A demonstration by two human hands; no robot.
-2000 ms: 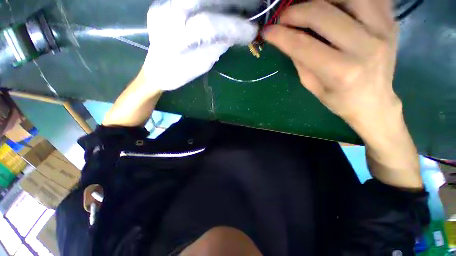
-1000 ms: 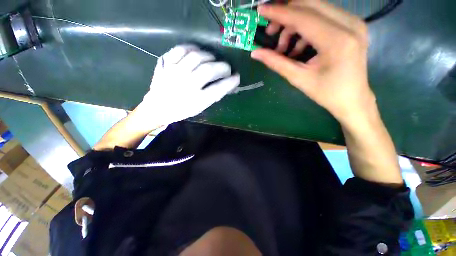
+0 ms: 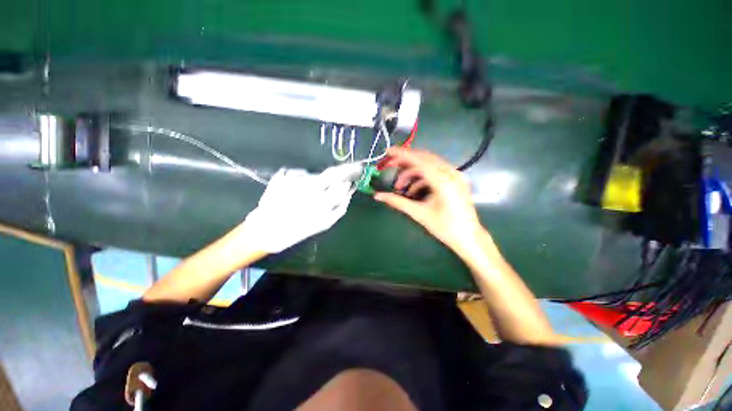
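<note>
The green circuit board [image 3: 367, 179] is held in my bare right hand [image 3: 429, 193], between thumb and fingers, with a dark part beside it. My gloved left hand [image 3: 305, 202] has its closed fingertips at the board's left edge; a silvery solder wire [image 3: 205, 148] runs into this glove. What lies under the fingertips is partly hidden. White lead wires [image 3: 385, 144] and red lead wires [image 3: 412, 135] run from the board area up to the right end of the white tubular unit [image 3: 277, 98], which lies behind my hands.
A solder reel [image 3: 93, 143] stands at the left on the dark-green bench [image 3: 201, 217]. A black cord [image 3: 488, 128] lies right of the unit. A black box with a yellow label [image 3: 622, 189], a black cable pile [image 3: 662, 277] and a red bin [image 3: 614, 315] are at the right.
The view has tilted up, so the tubular unit and the black box now show. My gloved left hand has moved from beside the board to its edge. My right hand still holds the board.
</note>
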